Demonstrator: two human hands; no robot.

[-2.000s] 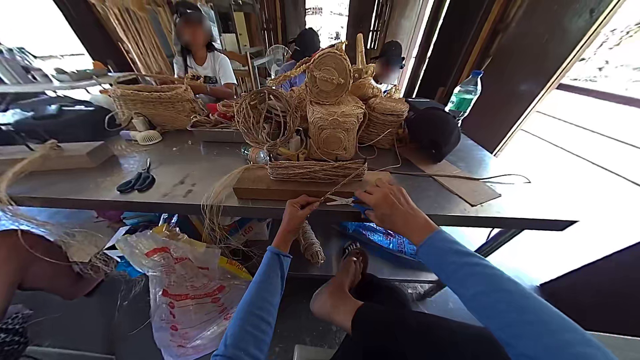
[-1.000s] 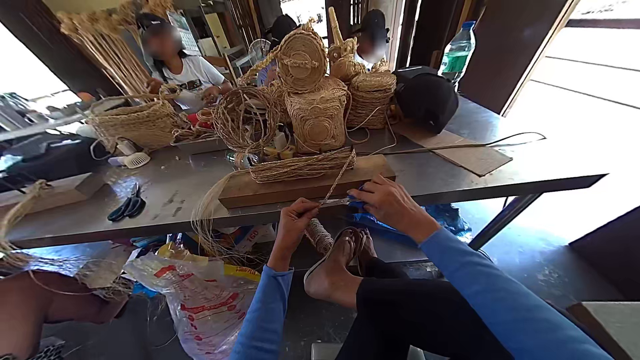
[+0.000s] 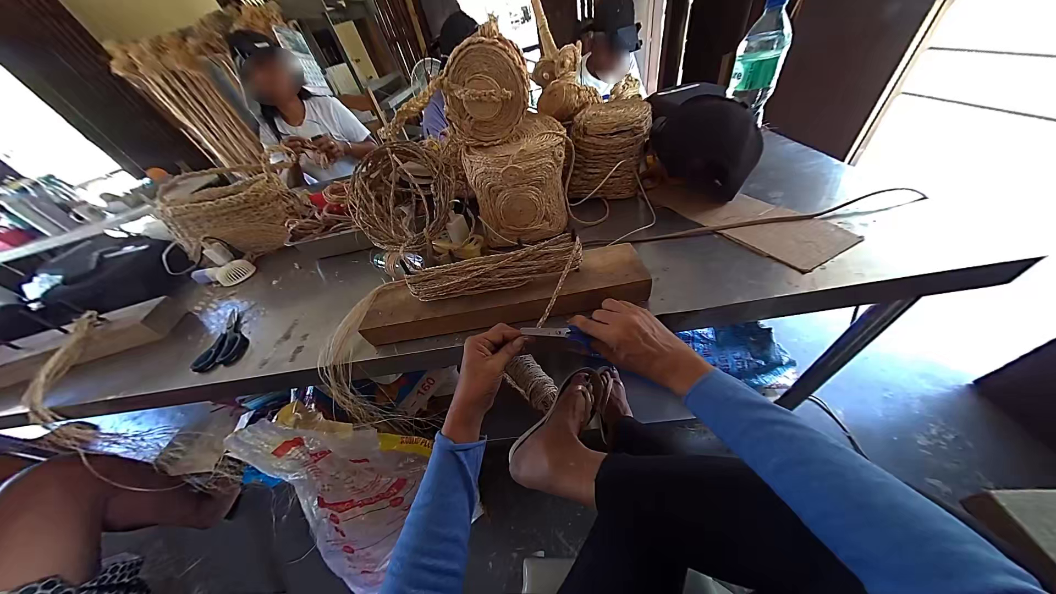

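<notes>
My right hand (image 3: 639,340) is closed on blue-handled scissors (image 3: 551,332), their blades pointing left. At the blade tips, my left hand (image 3: 488,363) pinches the lower end of a twisted fiber cord (image 3: 561,285). That cord runs up to a braided hank (image 3: 495,271) wound above a wooden block (image 3: 511,305) on the metal table. Loose pale fibers (image 3: 338,355) hang over the table edge, left of my left hand. Whether the blades touch the cord cannot be told.
Woven fiber containers (image 3: 520,186), a coil of cord (image 3: 400,194), a black cap (image 3: 709,148) and a bottle (image 3: 759,62) stand behind the block. Black-handled scissors (image 3: 221,346) lie left. A plastic bag (image 3: 355,495) hangs below the table edge (image 3: 866,290). Other people sit across the table.
My two hands stay close together at the cord, with the scissors still in my right hand. The view has shifted slightly.
</notes>
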